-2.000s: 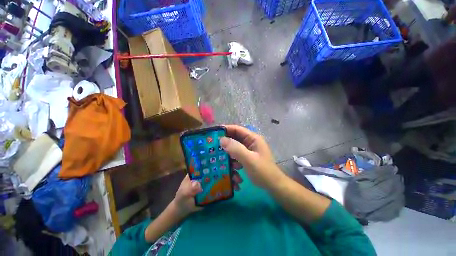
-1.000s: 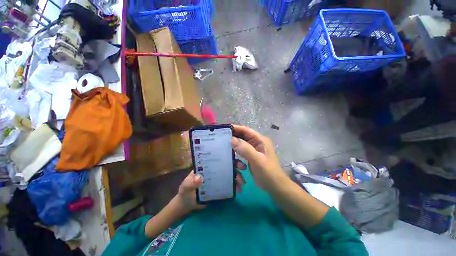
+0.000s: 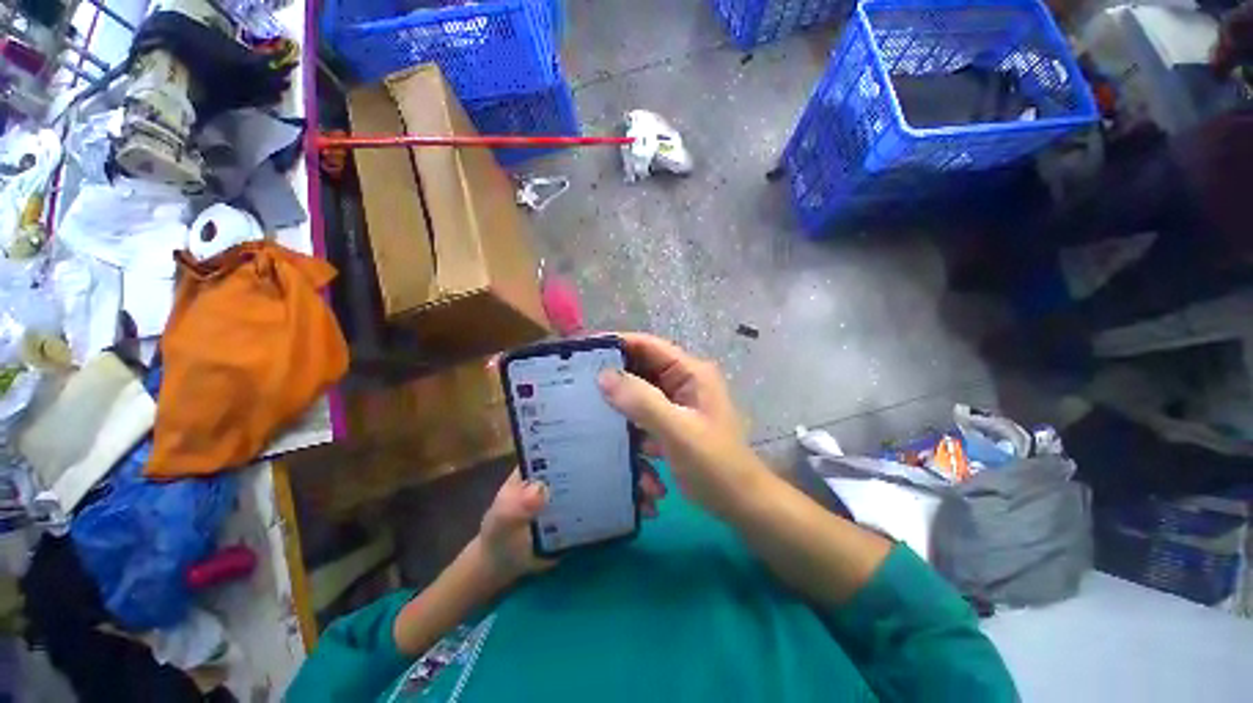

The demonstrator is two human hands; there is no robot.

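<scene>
A black smartphone [image 3: 577,446] with a lit, mostly white list screen is held upright in front of my green top. My left hand [image 3: 511,529] grips its lower left side, with the thumb on the edge of the screen. My right hand [image 3: 687,412] holds its upper right side, with the thumb over the upper right of the screen. The fingers behind the phone are mostly hidden.
A brown carton [image 3: 447,220] stands beside the cluttered table, with a red-handled broom [image 3: 481,140] lying across above it. Blue crates [image 3: 838,137] stand ahead. An orange cloth [image 3: 247,357] lies on the left table. A grey bag [image 3: 1017,529] is at right.
The screen has gone from colourful app icons to a white list. The view has shifted slightly; both hands keep hold of the phone.
</scene>
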